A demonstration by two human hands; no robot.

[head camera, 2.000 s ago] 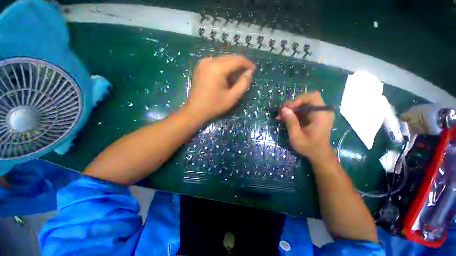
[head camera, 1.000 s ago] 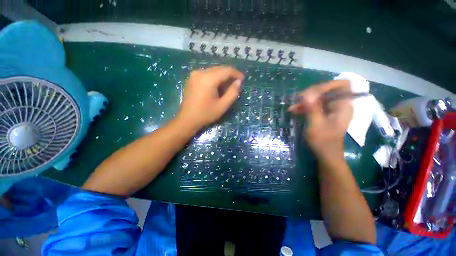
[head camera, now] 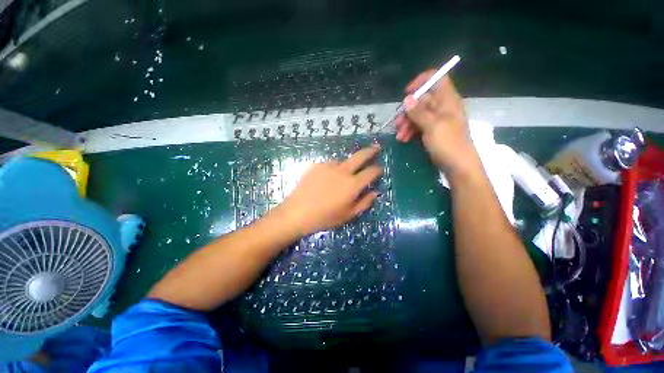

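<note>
The clear blister tray [head camera: 320, 269] with rows of tiny pieces lies flat in front of me. Small dark components [head camera: 309, 129] stand in rows across the white strip beyond it, part of a second tray [head camera: 306, 80]. My left hand [head camera: 338, 191] rests over the tray, fingers spread, with nothing visible in it. My right hand [head camera: 437, 120] is at the strip, right of the rows, and holds the tweezers [head camera: 435, 79]. They look white with glare, and their tip points down-left to the rightmost dark component. Whether the tip grips anything is too small to tell.
A light blue fan [head camera: 62, 273] stands at left, with a yellow object [head camera: 71, 166] behind it. At right are a white paper [head camera: 495, 164], a pale bottle [head camera: 582, 160], a looped cable [head camera: 580, 255] and a red bin [head camera: 617, 306]. White specks lie on the green surface.
The view has shifted, so the bench shows lower in the picture. My right hand has moved from the tray's right side to the white strip. My left hand has opened its fingers over the tray.
</note>
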